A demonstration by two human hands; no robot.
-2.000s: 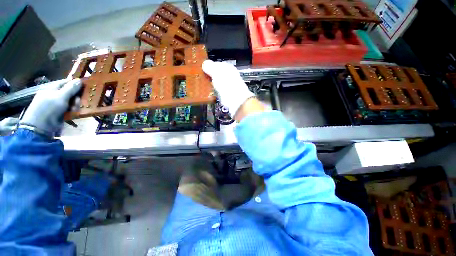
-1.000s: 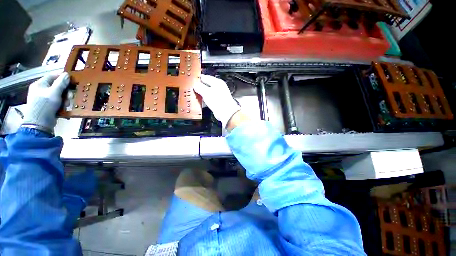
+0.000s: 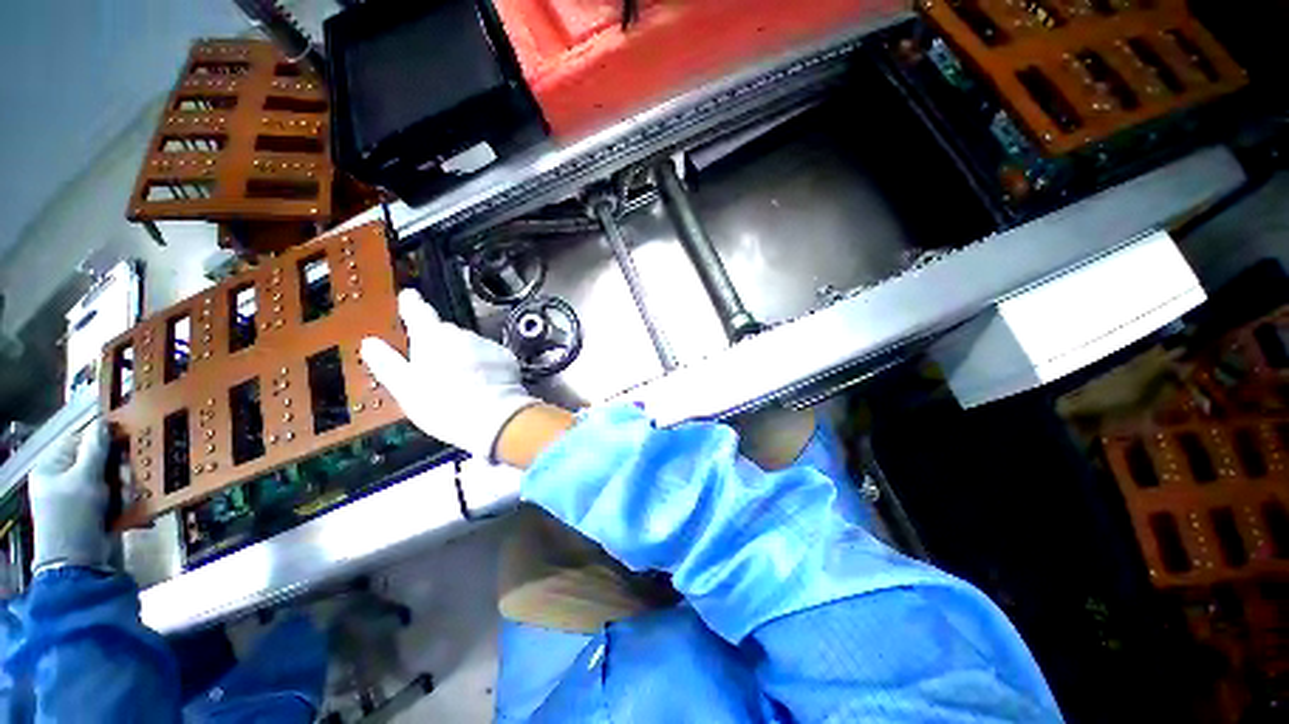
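Note:
An orange-brown fixture plate [image 3: 283, 371] with two rows of windows and metal dots lies over green circuit boards [image 3: 304, 478] in a black pallet on the conveyor at the left. My left hand [image 3: 74, 495], in a white glove, grips its left end. My right hand [image 3: 450, 374], also gloved, is at its right end, with fingers on the top face and edge. The boards show along the plate's near edge. The plate's underside is hidden, so I cannot tell if it is fully seated.
Conveyor rail [image 3: 834, 333] runs up to the right, with handwheels [image 3: 542, 335] inside. Another orange plate [image 3: 1081, 71] sits on a pallet at upper right. Behind are a black tray [image 3: 424, 85], red bin [image 3: 679, 43] and spare plate [image 3: 240, 135]. A white box [image 3: 1096, 314] and plates [image 3: 1202, 488] are at right.
The view has turned, tilting the conveyor. The held plate has come down closer over the boards, and both hands remain at its ends. The handwheels now show beside my right hand.

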